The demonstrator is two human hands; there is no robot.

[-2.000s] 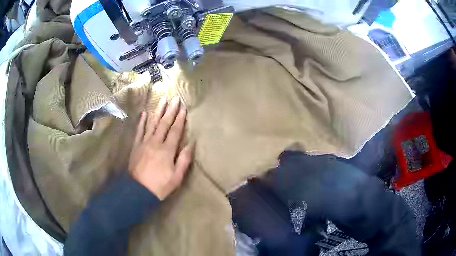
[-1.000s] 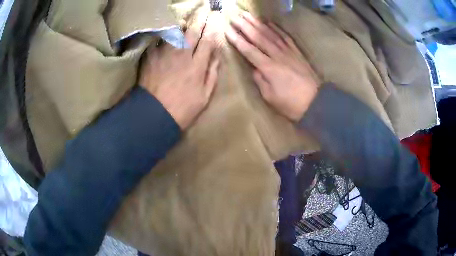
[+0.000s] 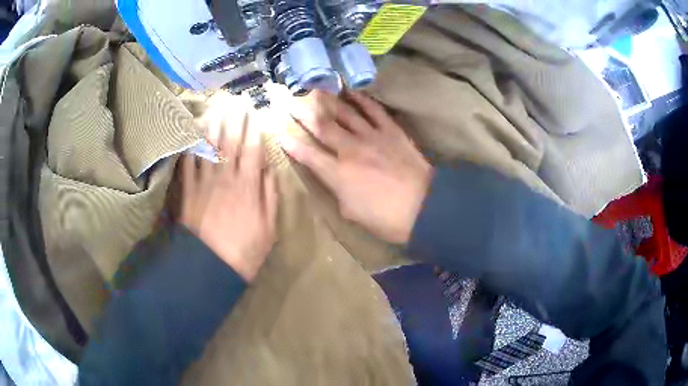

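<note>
Tan ribbed cloth lies under the needle area of the sewing machine and drapes towards me, with folds on both sides. My left hand lies flat on the cloth, fingers spread a little and pointing at the lit presser foot. My right hand lies on the cloth to the right of the foot, fingers spread, its fingertips near the bright light and below the tension knobs. Both hands are slightly blurred. A small pale cloth edge shows beside the left fingers.
A yellow label is beside the knobs. White fabric lies along the left edge. A red stool or crate stands at right. The speckled floor below holds a dark striped strap and a white scrap.
My right hand, out of sight two seconds ago, is on the cloth beside the needle area. Since one second ago, the view has shifted up to the machine head. Both hands stay on the cloth.
</note>
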